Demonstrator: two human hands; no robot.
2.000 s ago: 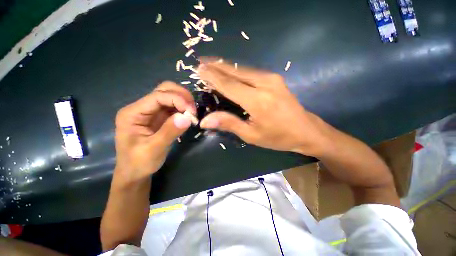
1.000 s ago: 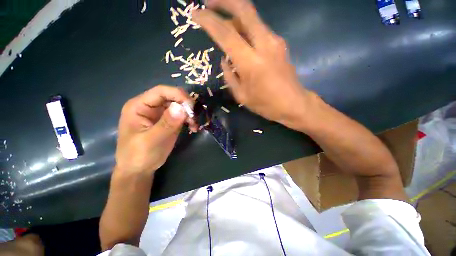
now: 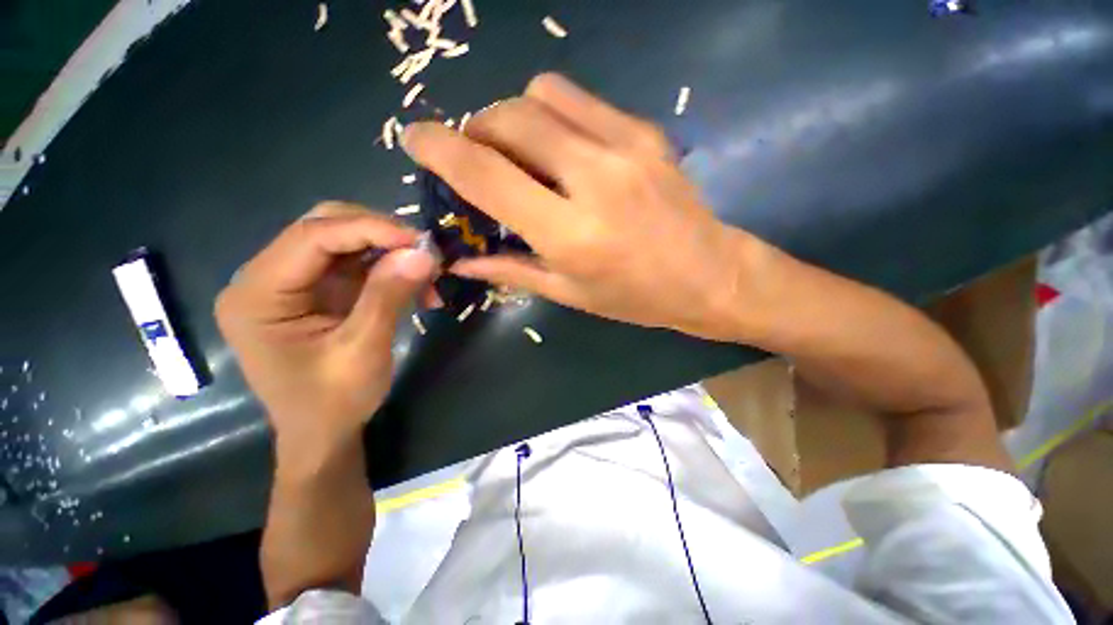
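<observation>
A dark device sub-assembly with an orange-gold patch (image 3: 466, 230) lies below and between my hands, largely hidden. My left hand (image 3: 336, 299) has its thumb and forefinger pinched together on a tiny whitish piece (image 3: 425, 244) at the device's left edge. My right hand (image 3: 598, 202) is bare and arched over the device, thumb and fingers around its right side; the grip itself is partly hidden. Cream strips (image 3: 427, 37) lie in a loose pile beyond my hands, with several more around the device.
A unit with a white face (image 3: 156, 327) lies on the dark green bench (image 3: 256, 147) at left. Tiny white specks (image 3: 37, 440) are scattered at far left. Part of a blue-white unit (image 3: 950, 7) shows at the top right edge. A cardboard box (image 3: 842, 427) is below at right.
My right hand has come down from above the strip pile to the device. The device is now more covered. My left hand still pinches, slightly further left. The view has shifted.
</observation>
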